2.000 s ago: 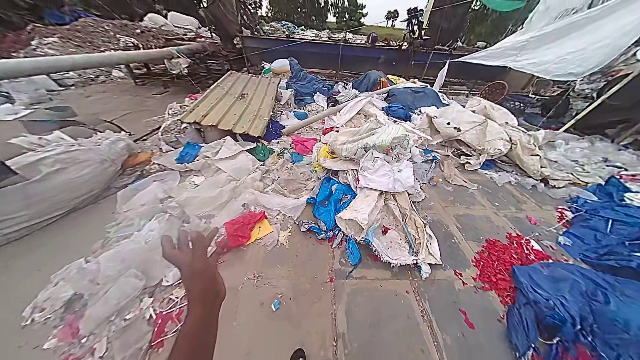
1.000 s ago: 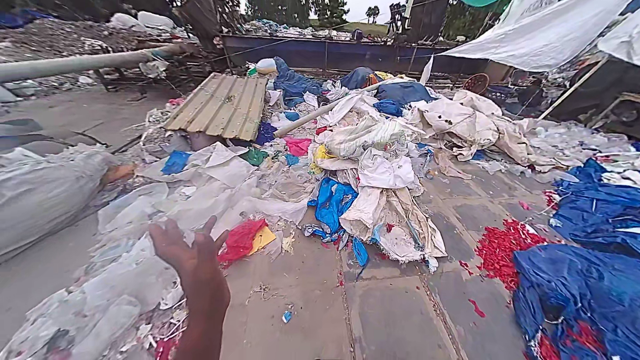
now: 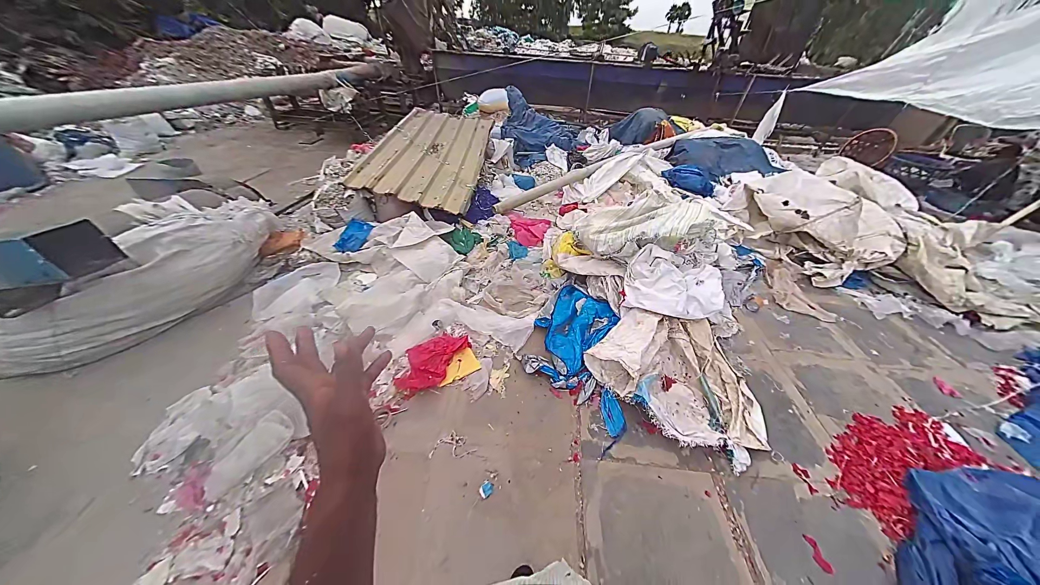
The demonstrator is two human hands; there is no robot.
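My left hand [image 3: 333, 386] is raised over the floor at lower left, palm up and fingers spread, holding nothing. Beyond and beneath it lie clear plastic sheets [image 3: 236, 431]. A red plastic bag [image 3: 431, 361] with a yellow piece [image 3: 461, 366] lies just right of the fingers. Farther right, a bright blue plastic bag [image 3: 575, 325] rests against dirty white woven sacks [image 3: 674, 284]. Behind them a corrugated sheet [image 3: 422, 158] leans on the heap, and a pole [image 3: 585, 172] lies across it. My right hand is out of view.
A large stuffed white sack [image 3: 154, 280] lies at left, below a long thick pipe [image 3: 187, 96]. Red shreds [image 3: 902, 467] and a blue tarp [image 3: 971, 520] are at lower right. A dark blue metal wall [image 3: 569, 77] crosses the back. A white sheet [image 3: 934, 65] hangs at upper right.
My left hand stays raised with its fingers spread. The view has shifted somewhat, showing more at the left and less of the blue tarps at the right. The heap looks unchanged.
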